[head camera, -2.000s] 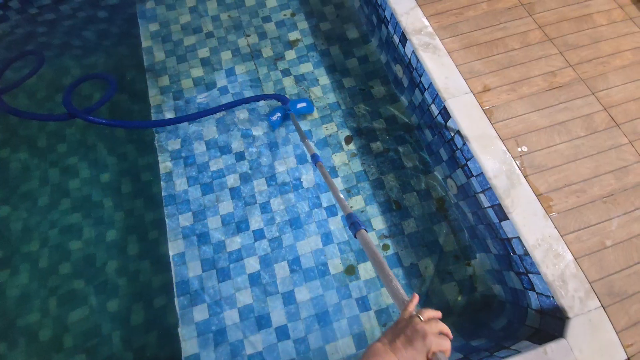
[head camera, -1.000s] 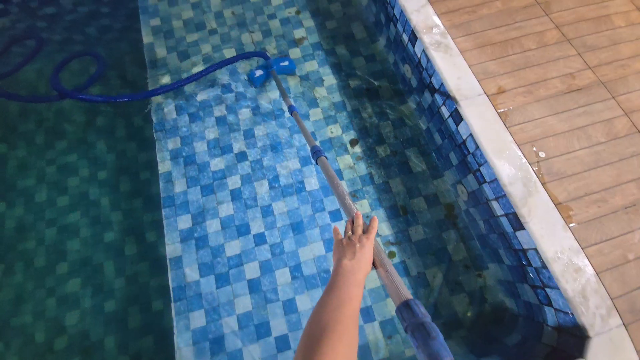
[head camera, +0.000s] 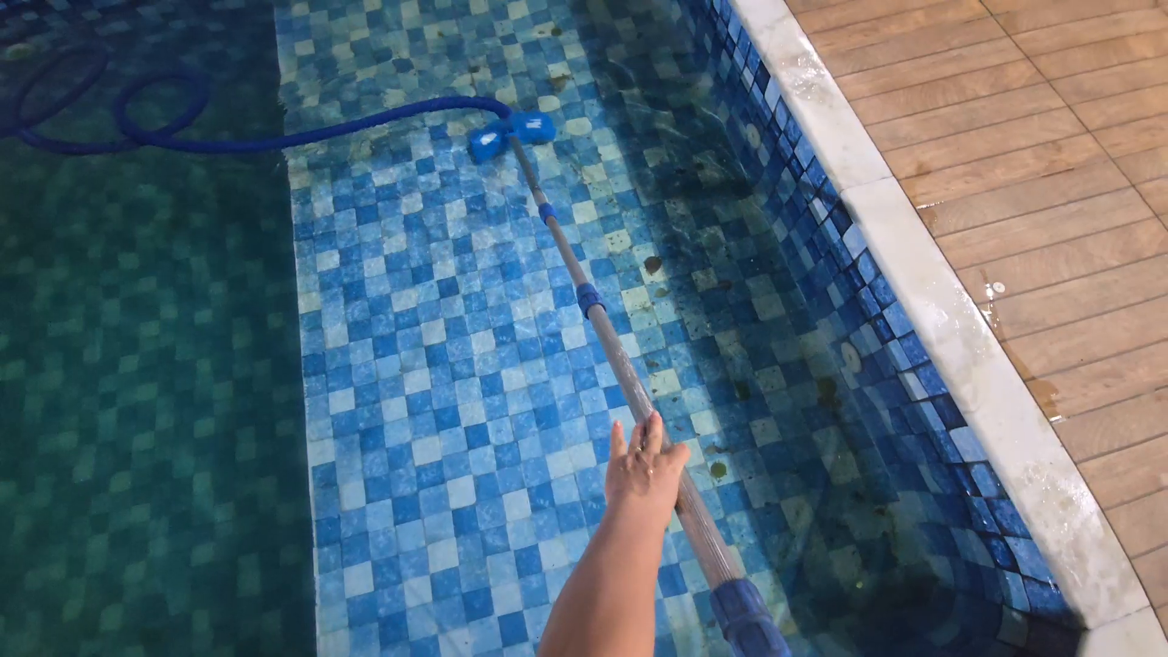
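Note:
My left hand (head camera: 646, 470) lies palm down against the grey telescopic pole (head camera: 625, 370), fingers spread and extended rather than wrapped around it. Blue collars (head camera: 589, 298) join the pole's sections, and a thicker blue sleeve (head camera: 746, 616) shows near the bottom edge. At its far end, under water, is a blue pool vacuum head (head camera: 513, 135) with two lobes. A blue hose (head camera: 365, 123) runs left from that head and loops over the darker water. My right hand is out of view.
Blue mosaic tiles (head camera: 438, 365) cover a shallow ledge beside deeper, darker water (head camera: 146, 411) on the left. Dark debris spots (head camera: 652, 265) lie on the bottom. Pale stone coping (head camera: 922, 274) borders the pool at right, next to wood-look decking (head camera: 1031, 192).
Two seconds ago a hand was curled around the pole lower in view; one second ago my left hand was extended against it, as now. The vacuum head has stayed on the ledge.

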